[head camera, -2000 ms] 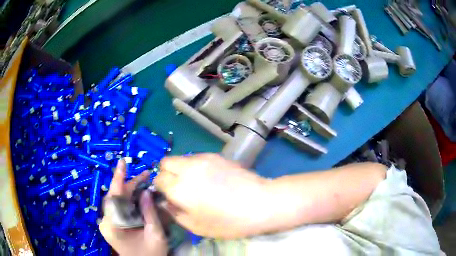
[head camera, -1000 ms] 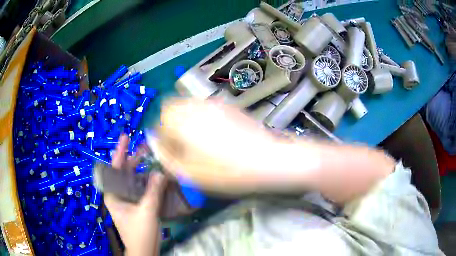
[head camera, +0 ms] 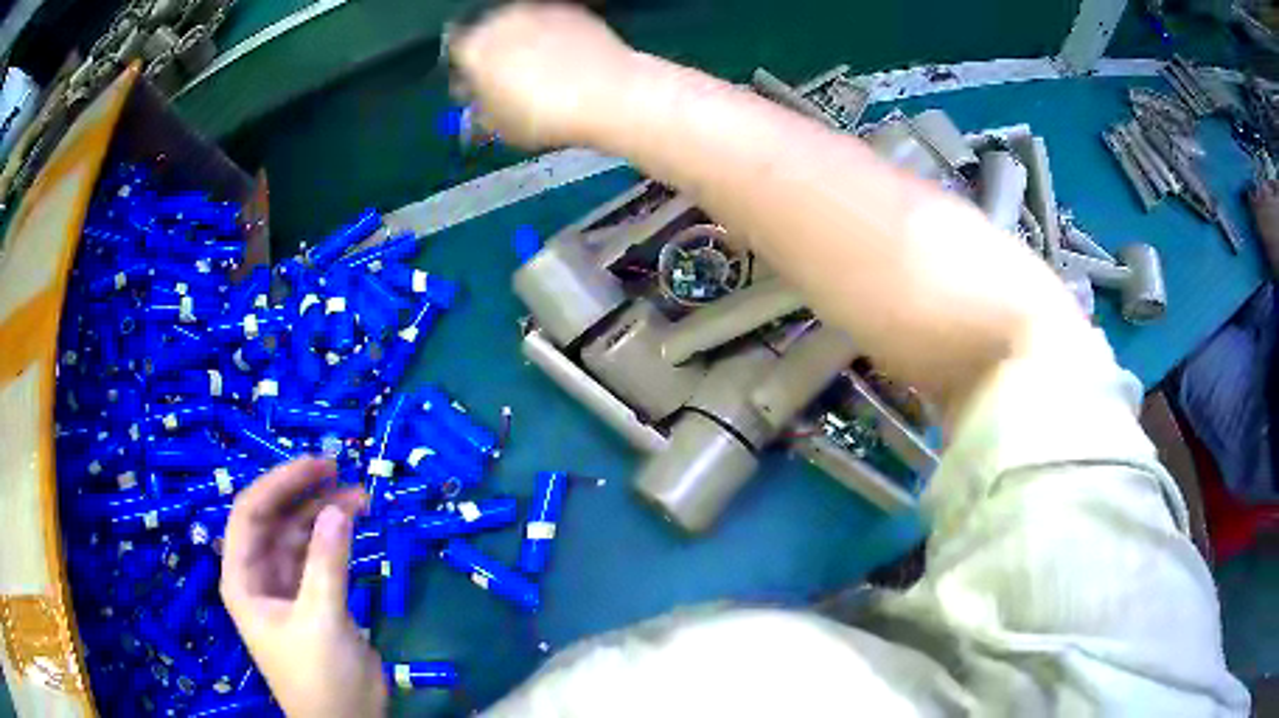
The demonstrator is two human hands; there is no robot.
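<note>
My left hand [head camera: 298, 582] is at the lower left over the blue battery cells [head camera: 302, 337], fingers curled and apart, with nothing seen in it. My right hand [head camera: 540, 77] is stretched out over the dark green conveyor belt [head camera: 365, 119], blurred. A small blue thing [head camera: 460, 124] shows at or just below its fingertips; whether the hand grips it is unclear. Loose battery cells, one of them upright in view [head camera: 542, 522], lie on the blue-green bench. A fan body with an open round head [head camera: 697, 267] shows green board parts and lies in the pile below my right forearm.
An orange-and-white carton edge [head camera: 35, 561] bounds the cells at left. More beige-grey fan housings [head camera: 697, 470] lie mid-bench, partly behind my right arm. A pale metal rail [head camera: 491, 190] edges the belt. Narrow loose strips [head camera: 1157, 154] lie upper right. Part of another person's hand [head camera: 1264, 211] shows at the right edge.
My right hand has moved up and away from my left hand, out over the belt. The greyish part seen in my left hand is no longer there. More loose cells on the bench are uncovered.
</note>
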